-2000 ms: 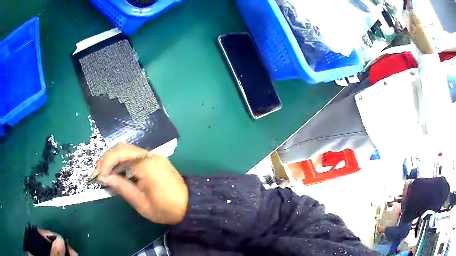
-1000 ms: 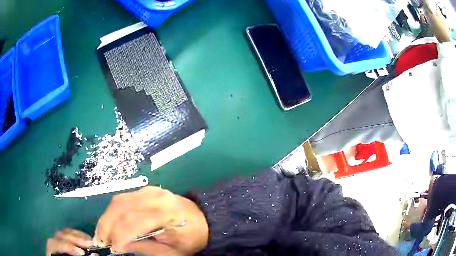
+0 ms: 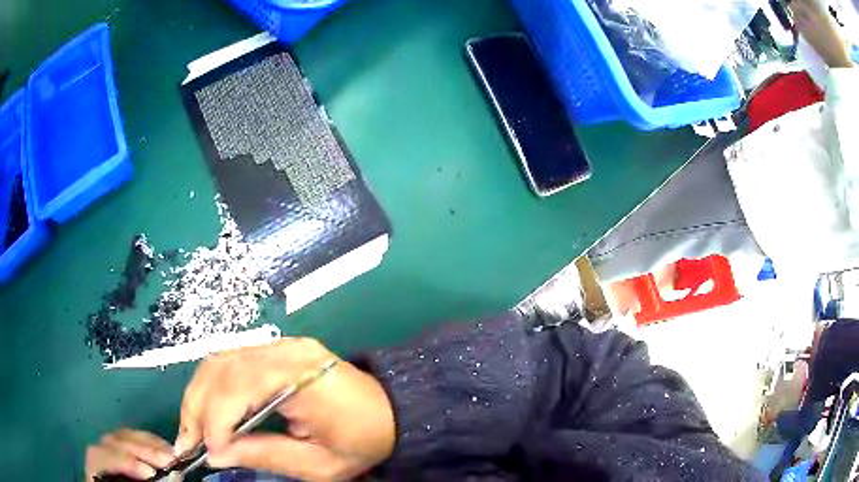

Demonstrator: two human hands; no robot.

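Observation:
My right hand [image 3: 283, 409] is at the bottom, shut on slim silver tweezers [image 3: 268, 407] held like a pen. Their tips point down-left to my left hand [image 3: 127, 452], which is cut off by the bottom edge. My left fingers hold a black piece [image 3: 141, 475], only partly visible. Above the hands lie a white flat stick [image 3: 188, 351], a pile of white bits [image 3: 217, 292] and black bits [image 3: 118, 325]. A black sheet with rows of grey dots [image 3: 273, 122] lies beside the pile, bare and shiny in its lower part.
Two joined small blue trays [image 3: 75, 122] are at the left. A smartphone [image 3: 529, 113] lies at centre right beside a blue basket [image 3: 650, 113] of clear plastic bags. Another blue container [image 3: 287, 19] is at the top. Beyond the table edge are a red object [image 3: 692, 287] and a person's arm [image 3: 819, 28].
My right hand has moved from the pile down to my left hand. The tweezers are now angled more steeply, with their tips at the left fingers. The view has shifted.

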